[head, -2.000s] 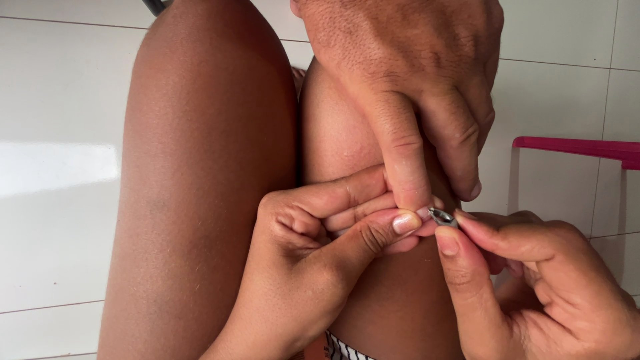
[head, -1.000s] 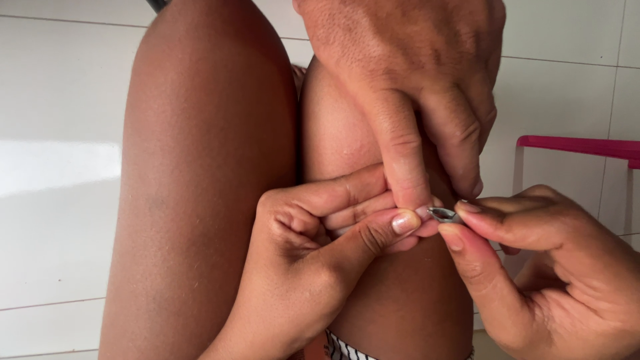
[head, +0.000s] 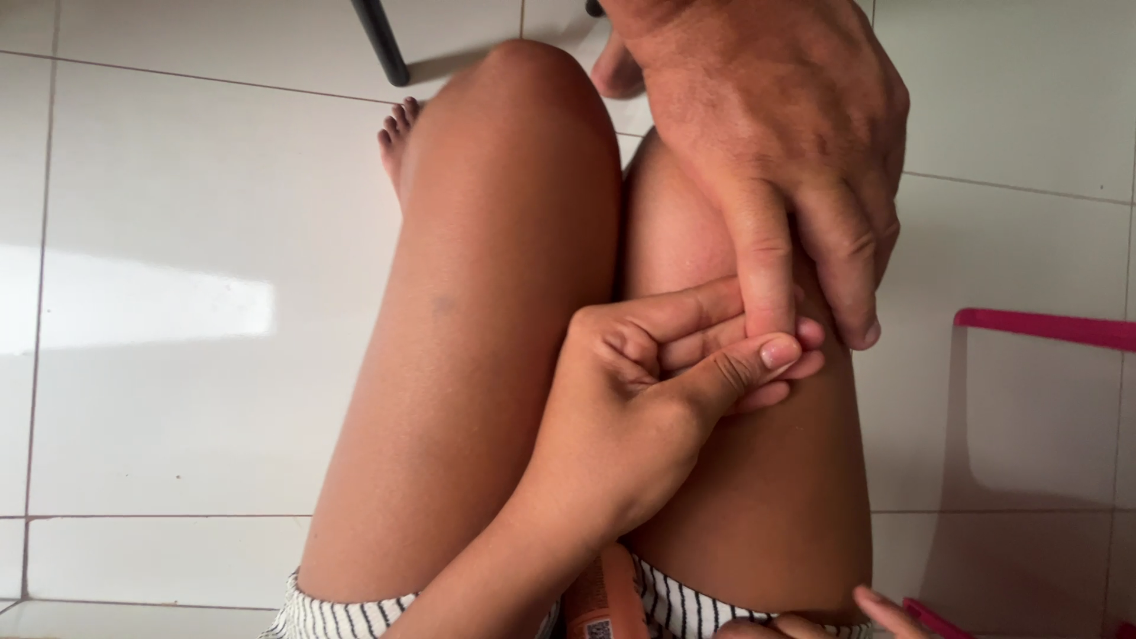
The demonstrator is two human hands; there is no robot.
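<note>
Another person's hand (head: 790, 151) reaches down from the top of the view and rests over the right-hand thigh. My left hand (head: 657, 382) holds one finger of that hand near its tip, with my thumb against the fingertip and my other fingers beneath it. Low at the bottom edge, my right hand (head: 825, 621) is mostly cut off; only some fingers show, and what it holds, if anything, is hidden. The small metal tool is out of view.
An orange container (head: 608, 595) with writing stands between the thighs, by the striped shorts (head: 351, 617). Pink plastic bars (head: 1047, 328) are at right over the tiled floor (head: 160, 426). A dark furniture leg (head: 382, 44) is at top left.
My right hand has moved from the held fingertip down to the bottom edge, and the small metal tool has left the view. My left hand keeps its hold. The view has shifted.
</note>
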